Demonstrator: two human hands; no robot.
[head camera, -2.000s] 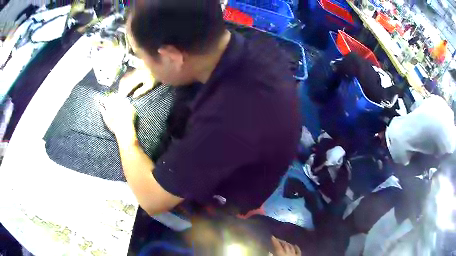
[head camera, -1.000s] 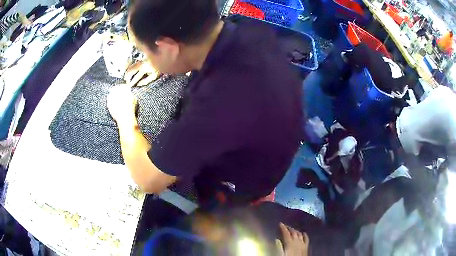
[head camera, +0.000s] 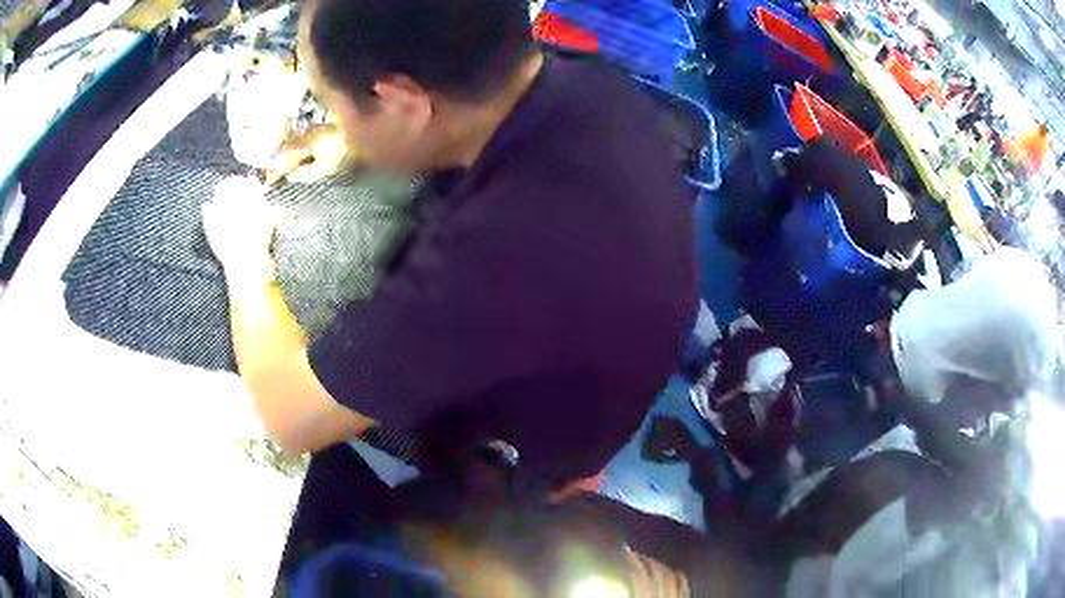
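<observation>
Part of a hand, seemingly my right hand (head camera: 656, 575), shows blurred and cut off at the bottom edge. Its fingers lie against dark cloth (head camera: 637, 523); whether they grip it cannot be told. My left hand cannot be made out. A blurred brown patch and a bright glare lie left of the visible hand. Directly in front, a worker in a dark shirt bends over grey speckled cloth (head camera: 152, 275), which lies flat on a white table (head camera: 129, 438). That worker's hands are on the cloth beside a pale machine head (head camera: 259, 111).
Blue crates (head camera: 709, 140) stand on the blue floor behind the worker. A red crate (head camera: 835, 126) is further right. Dark and white pieces (head camera: 759, 380) lie heaped on the floor. A person with a white head covering (head camera: 975, 315) is at the right. A blurred blue shape (head camera: 368, 575) is at the bottom.
The worker's near hand has moved slightly left on the grey cloth. The hand at the bottom has sunk lower in the picture and is more blurred. The view has shifted slightly.
</observation>
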